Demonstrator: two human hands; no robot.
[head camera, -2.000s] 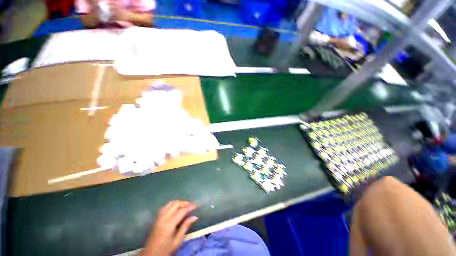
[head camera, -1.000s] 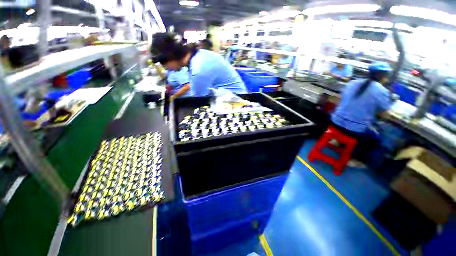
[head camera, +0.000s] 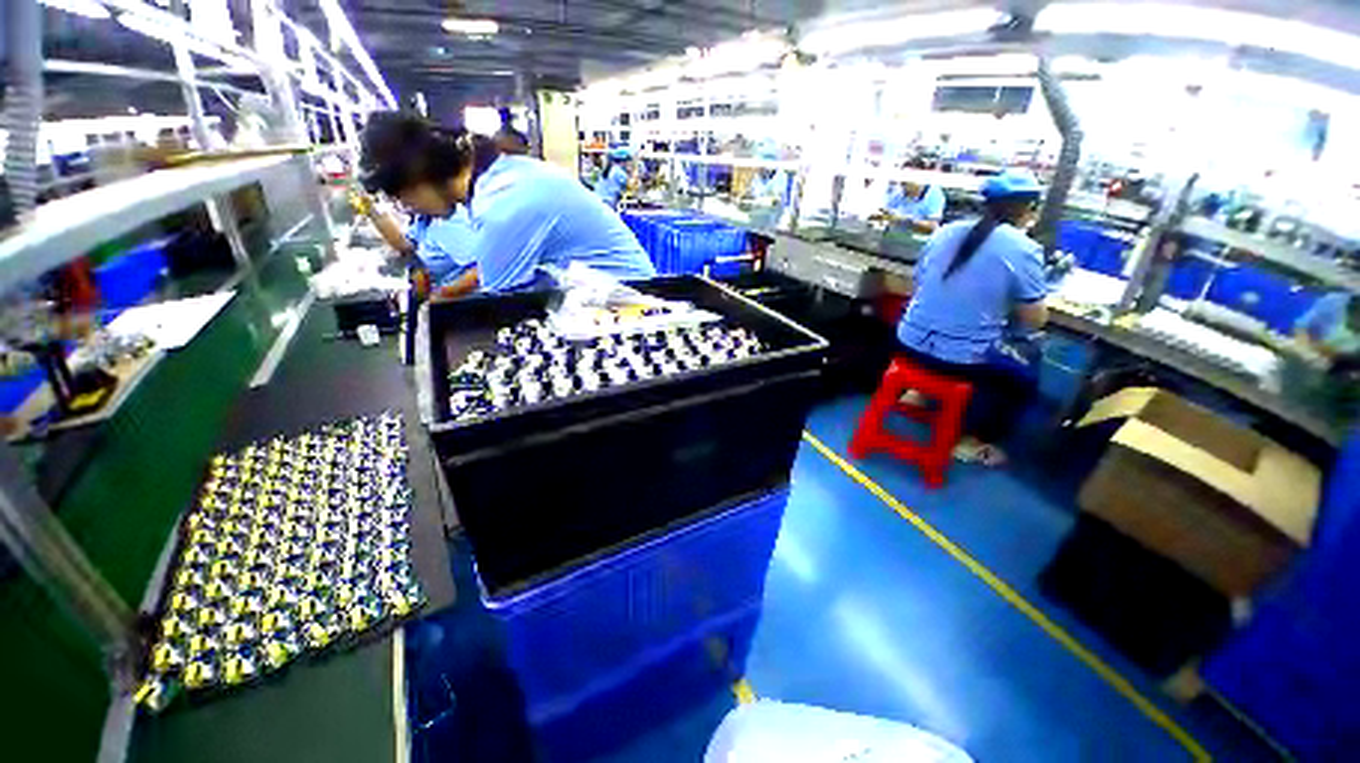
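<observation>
No hand of mine is in the picture. A board tray (head camera: 291, 544) with dense rows of yellow, white and green circuit boards lies on the dark green bench at the left. A black plastic crate (head camera: 627, 462) stands to its right, with rows of circuit boards (head camera: 604, 362) inside. A crumpled clear plastic bag (head camera: 594, 298) lies on the boards at the crate's back. The black crate sits on a blue plastic crate (head camera: 634, 626).
A person (head camera: 545, 224) leans over the line behind the crate. Another person (head camera: 973, 283) sits on a red stool (head camera: 913, 418) at the right. An open cardboard box (head camera: 1201, 485) stands at the far right. A pale rounded surface (head camera: 835, 736) shows at the bottom edge. A metal post stands at the left.
The view has swung from the bench with the white housings to the crates and aisle, then slightly further right. My left hand, on the bench edge two seconds ago, has left the picture.
</observation>
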